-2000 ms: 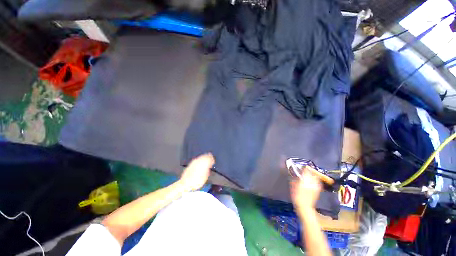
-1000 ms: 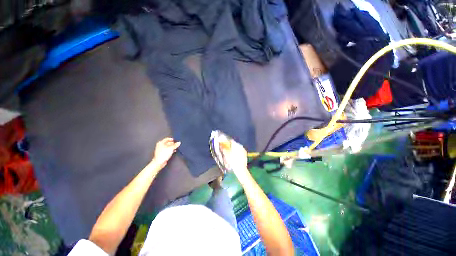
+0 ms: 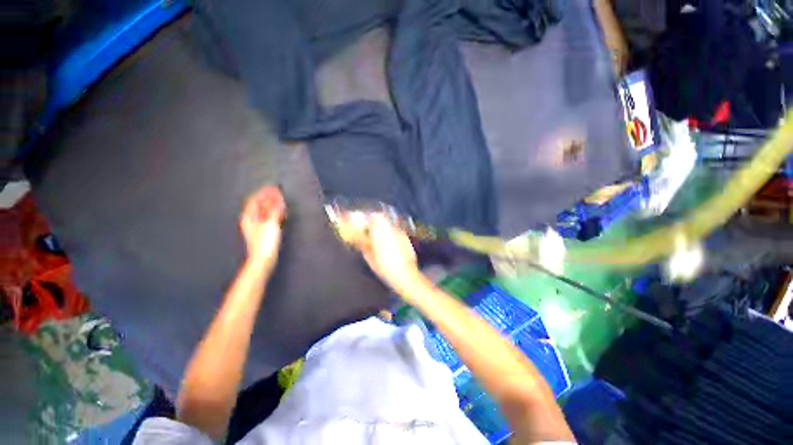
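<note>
Dark trousers (image 3: 443, 130) lie on the grey padded table cover (image 3: 174, 174), with their legs towards me and one leg folded or bunched. My right hand (image 3: 383, 248) grips the steam iron (image 3: 348, 215) at the lower end of that leg; the iron is blurred and its handle is mostly hidden by the hand. My left hand (image 3: 264, 213) is over the table cover to the left of the iron, apart from the trousers. Its fingers look curled, and I see no cloth in them. The yellow steam hose (image 3: 609, 252) runs right from the iron.
A blue strip (image 3: 113, 52) edges the table at the far left. Red bags (image 3: 39, 278) lie at the left. A blue crate (image 3: 513, 348) stands on the green floor near my right arm. A thin black cord (image 3: 600, 300) hangs beside the hose. A white card (image 3: 637, 113) is at the table's right corner.
The iron first stood at the right, then was taken up and moved left over the leg ends. The near part of the left leg has shifted and folded. My left hand has left the trousers.
</note>
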